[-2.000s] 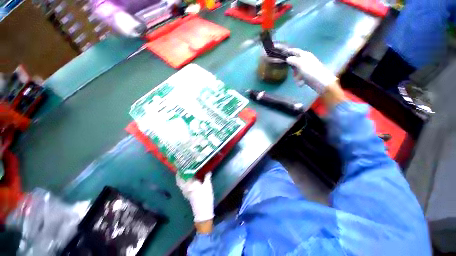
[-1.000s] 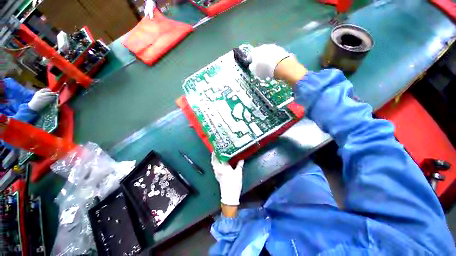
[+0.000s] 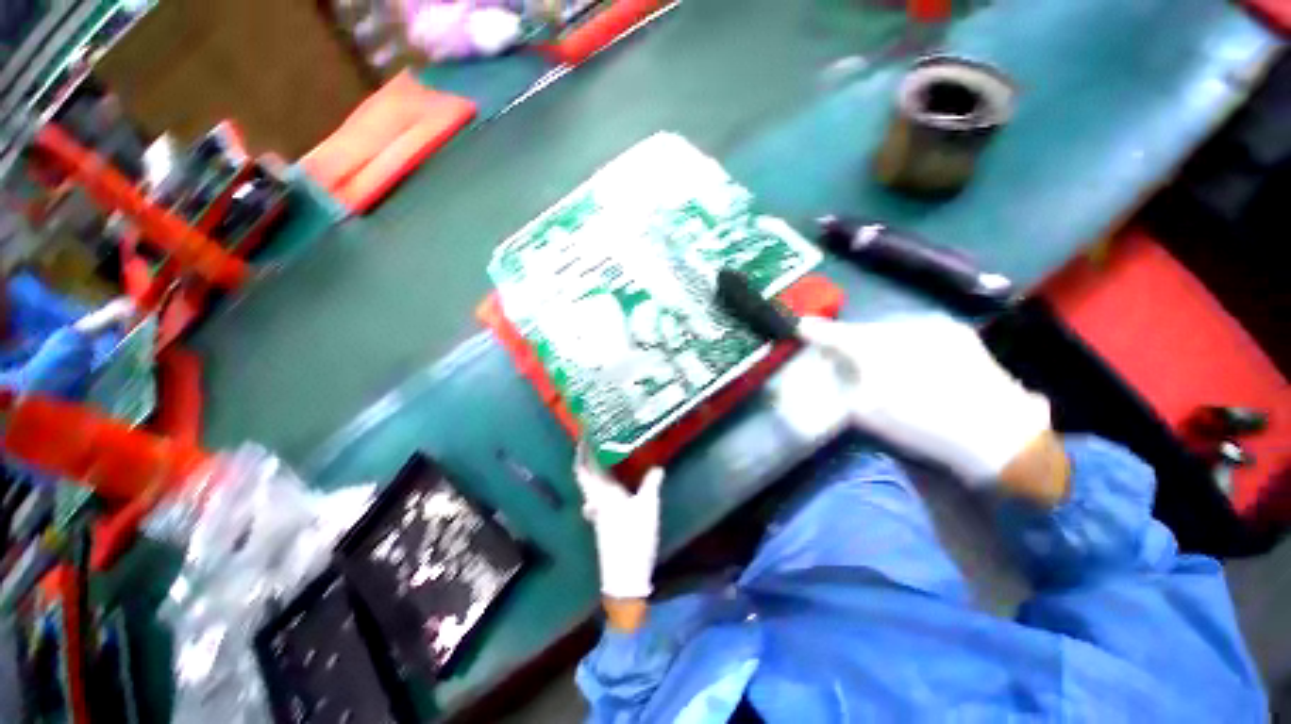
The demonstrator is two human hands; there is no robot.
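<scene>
The power board lies underside up on its red-orange carrier on the bench, blurred, its pale tracks facing me. My gloved left hand is at the board's near left corner, thumb apart, its fingertips at the edge and partly hidden under it. My gloved right hand holds a short dark brush, whose head is over the board's right part. The tin can stands at the back right with no brush in it. The electric screwdriver lies on the bench right of the board.
Two black parts trays with small silvery bits lie at the left beside crumpled plastic bags. A thin pen-like stick lies near them. A black bin with red lining is at right. Another worker's sleeve shows far left.
Since one second ago, my right hand with the brush has moved from the board's far edge towards me, uncovering the screwdriver. My left hand stays at the near corner. Earlier the brush was at the can.
</scene>
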